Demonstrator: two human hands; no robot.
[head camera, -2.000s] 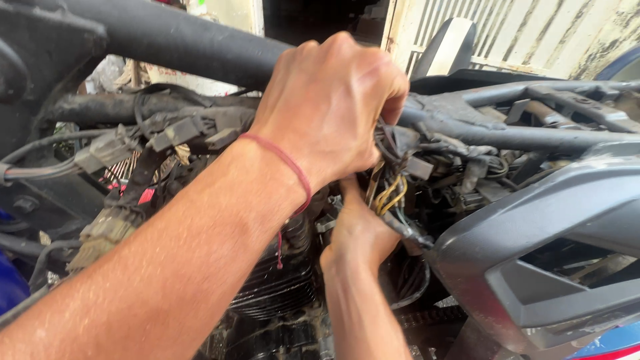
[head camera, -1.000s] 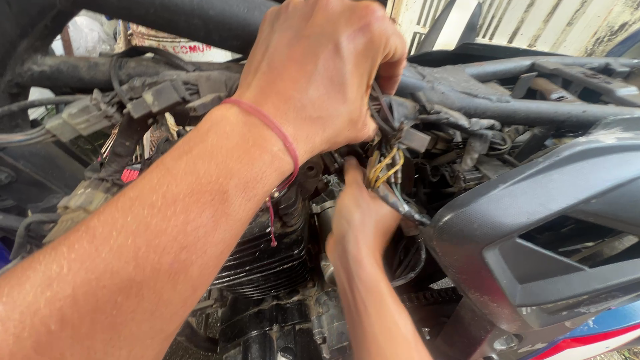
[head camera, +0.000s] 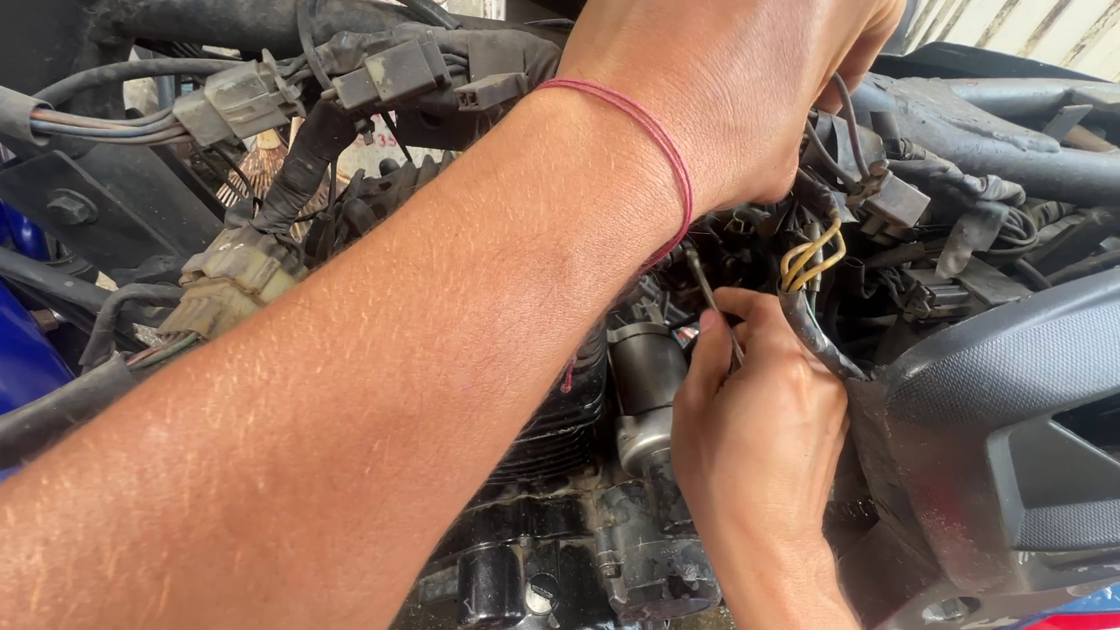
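My left hand, with a red string bracelet at the wrist, reaches across the motorcycle's upper frame tube. Its fingertips are hidden behind the hand, beside thin dark wires. Below it, my right hand is curled, thumb and index finger around a thin rod-like piece that slants up into the dark gap beside the engine. Just right of that hand, yellow wires come out of a black sleeve. A metal cylindrical part, probably the carburetor, stands left of the fingers.
Plastic wire connectors and a larger yellowed connector lie at the left. The black finned engine is beneath my left forearm. A grey side panel borders the right side, with the frame tube and bundled wires above it.
The view has moved nearer to the wiring. The thin rod-like piece between my right fingers now shows plainly. My left hand remains above my right.
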